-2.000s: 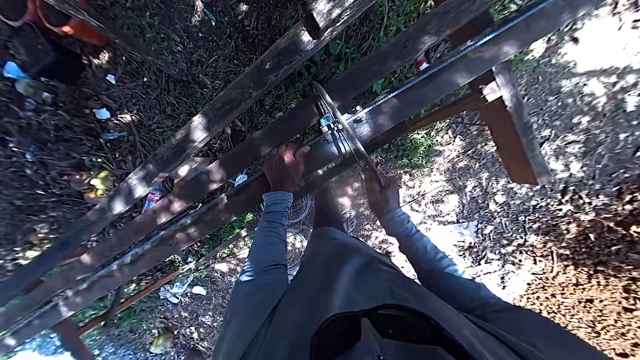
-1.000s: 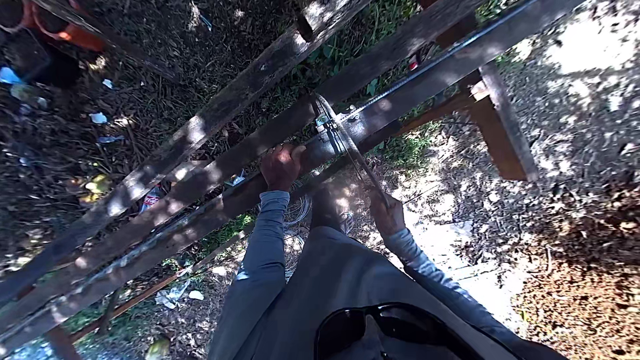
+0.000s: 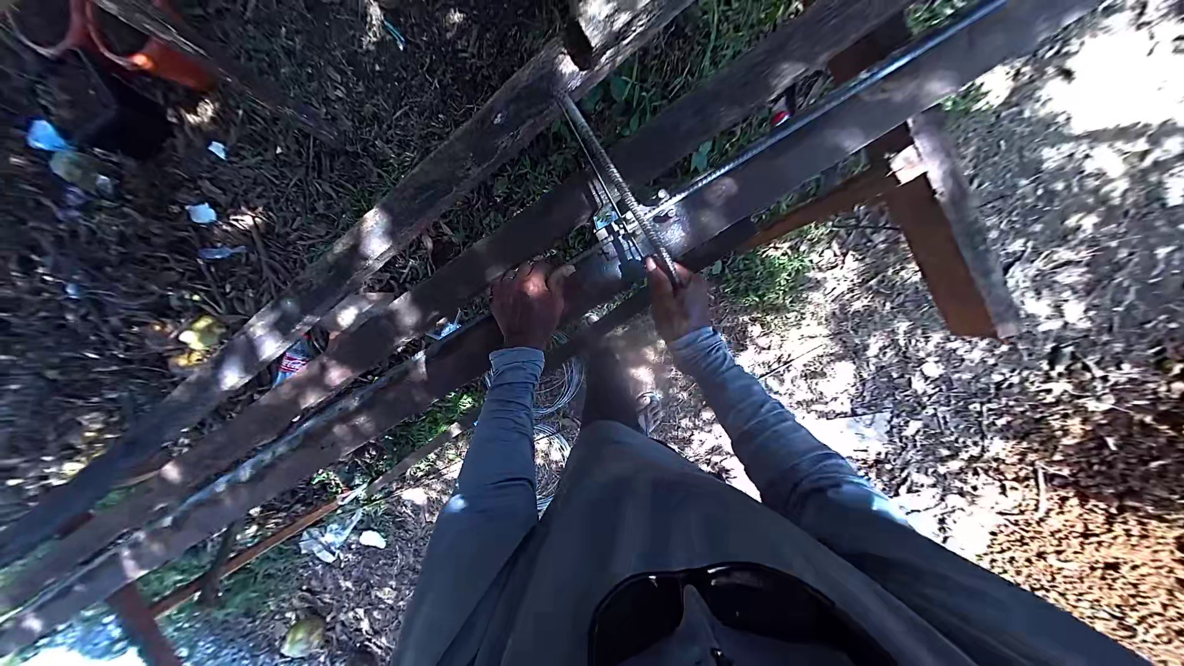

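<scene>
My right hand (image 3: 680, 301) closes around the near end of a ribbed steel bar (image 3: 622, 180), which slants across the wooden beams with a thinner parallel length beside it. This bar passes over a small metal fixture (image 3: 618, 231) on the near beam (image 3: 731, 199). Just left of the fixture, my left hand (image 3: 527, 303) rests on the same beam with curled fingers; whether it grips a rod beneath is hidden. A long ribbed steel rod (image 3: 768, 143) lies along the beam, running up to the right from the fixture.
More weathered wooden beams (image 3: 375, 236) run diagonally beyond. A short timber (image 3: 957, 240) juts out at right. Coiled wire (image 3: 555, 388) lies on the ground near my foot (image 3: 649, 412). A plastic bottle (image 3: 294, 361), litter and orange containers (image 3: 171, 65) are at left.
My right hand has moved away from my body to the beam's near edge, and the far end of the slanting bar now reaches the farther beam. My left hand has stayed about where it was.
</scene>
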